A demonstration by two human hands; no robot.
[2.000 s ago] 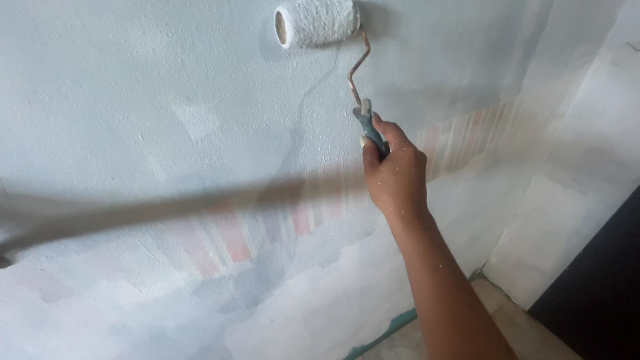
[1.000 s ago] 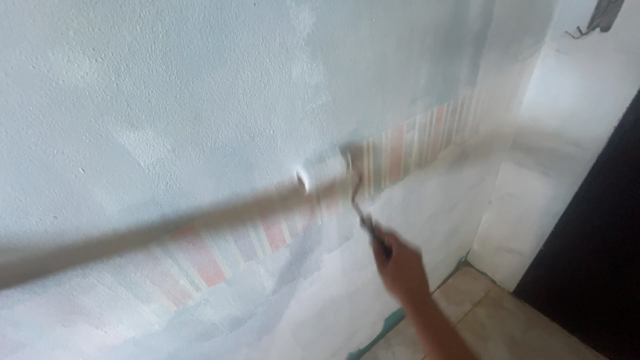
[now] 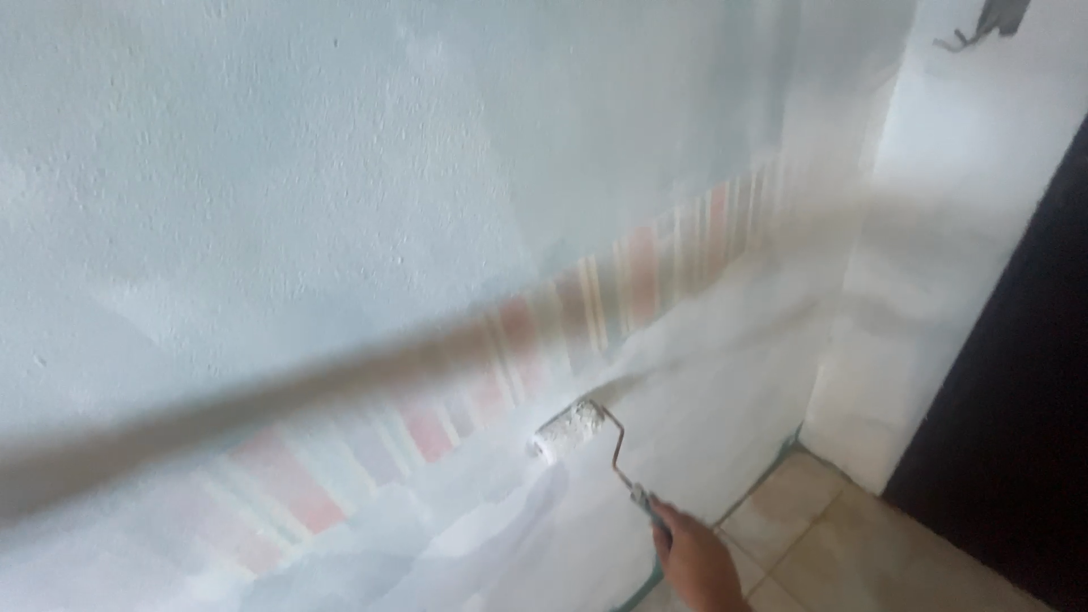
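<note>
My right hand (image 3: 699,557), low and right of centre, grips the handle of a small paint roller (image 3: 569,432). Its white, paint-coated sleeve lies against the pale lower wall, just below a striped wallpaper border (image 3: 637,272). A bent wire frame joins sleeve and handle. The border has red, cream and grey stripes, partly covered by thin whitish paint toward the left and right. Above it the textured wall (image 3: 340,170) is pale blue-grey with uneven patches. My left hand is outside the view.
A tiled floor (image 3: 816,518) meets the wall at the lower right, with a green strip along the edge. Beyond the corner stands a whitish side wall (image 3: 926,255) with a dark opening or panel (image 3: 1003,408). Wires stick out near a grey item (image 3: 1003,15) at top right.
My right hand has brought the roller down the wall, from the blue-grey part above the striped border, across the border, to the pale part below it.
</note>
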